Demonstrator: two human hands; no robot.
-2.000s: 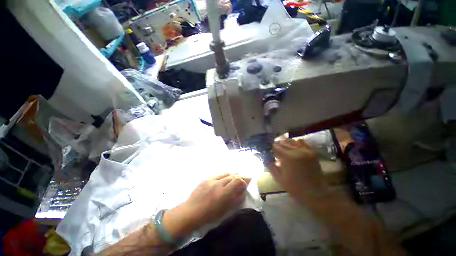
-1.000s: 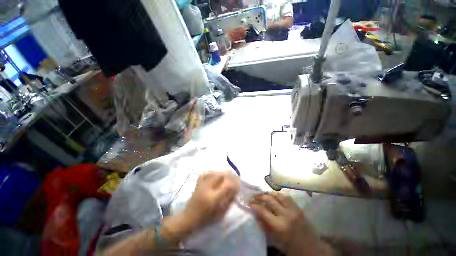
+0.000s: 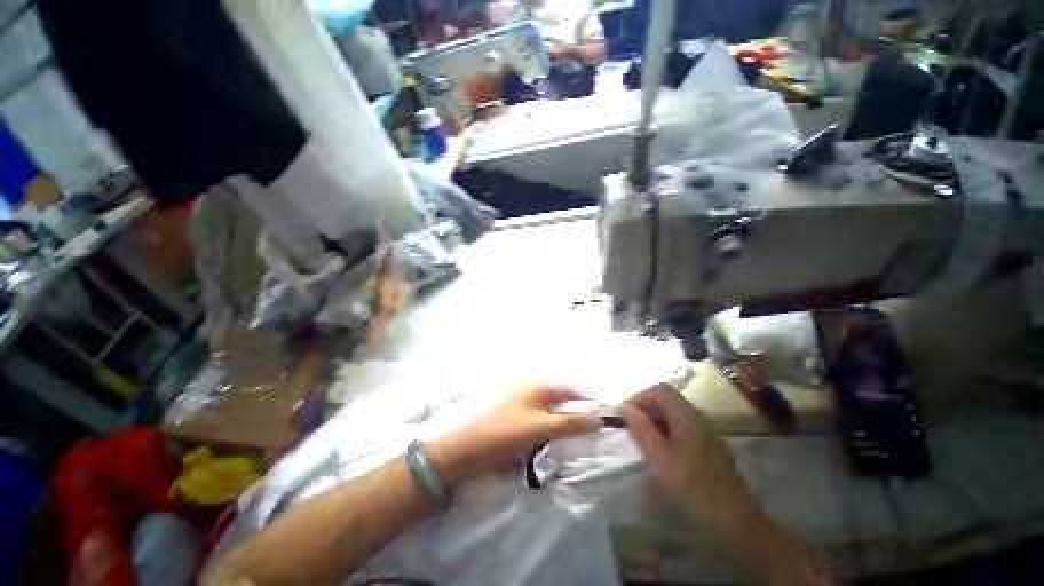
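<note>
A white garment piece [image 3: 458,536] lies over the table's front edge, its far part overexposed. My left hand [image 3: 547,414] and my right hand [image 3: 664,421] pinch its cloth between them in front of the sewing machine head [image 3: 641,258]. A short black strip [image 3: 614,421] shows between my fingertips, and a dark curved edge shows below my left hand. The fingertips are slightly blurred. The presser foot area [image 3: 687,334] is just beyond my right hand, apart from it.
A smartphone [image 3: 876,395] lies right of the needle, with a small dark reddish tool [image 3: 753,383] beside it. Clear plastic bags [image 3: 309,280] and cardboard [image 3: 246,389] are at the table's left end. Red cloth or bags [image 3: 97,492] are at lower left. A black garment [image 3: 172,92] hangs at upper left.
My hands have moved from the machine to the cloth nearer me, then right and slightly forward, now close together on the piece. The cloth is no longer under the machine head. The view has shifted.
</note>
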